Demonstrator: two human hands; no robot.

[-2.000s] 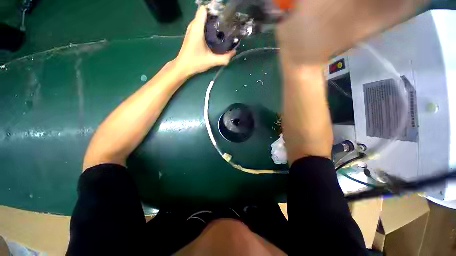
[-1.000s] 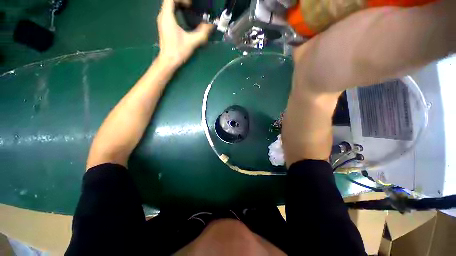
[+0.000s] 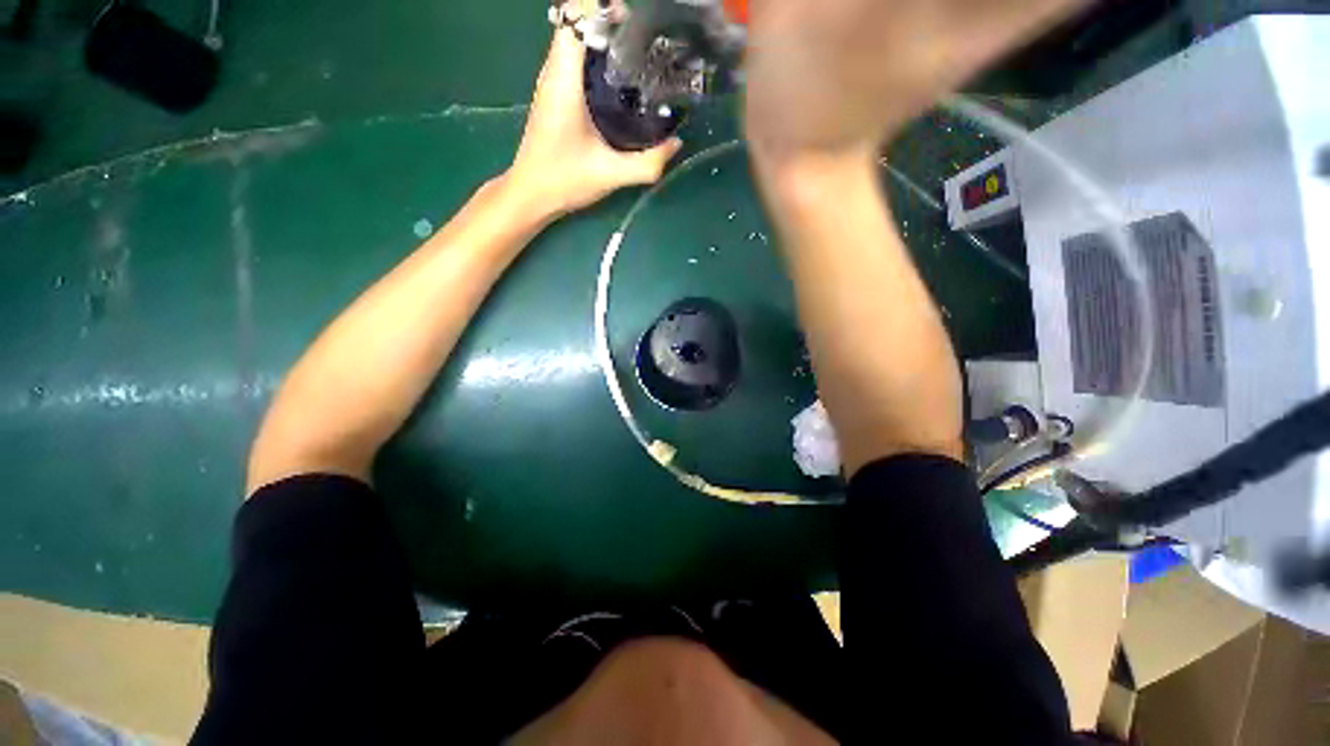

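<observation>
My left hand (image 3: 569,153) holds a black housing (image 3: 624,120) at the top centre, fingers around its left and lower side. My right hand (image 3: 861,73) is blurred and closed around the auto-feed screwdriver, cut off by the top edge. The tool's silver nose (image 3: 664,66) is over the housing's face; whether it touches cannot be told. A little orange of the tool shows beside the right hand. A second black housing (image 3: 690,353) stands on the green bench inside the loop of the feed tube (image 3: 603,313).
The white screw feeder (image 3: 1269,190) is at right, with a red and green switch (image 3: 986,187). A thick black cable (image 3: 1240,474) crosses lower right. White crumpled material (image 3: 817,440) and small screws lie near my right forearm. Black cylinders (image 3: 152,59) are at upper left. Cardboard boxes (image 3: 1189,627) are below.
Since one second ago, both hands have come together: my left hand moved right with a housing, and the screwdriver moved left over it. The black cable swung upward at right.
</observation>
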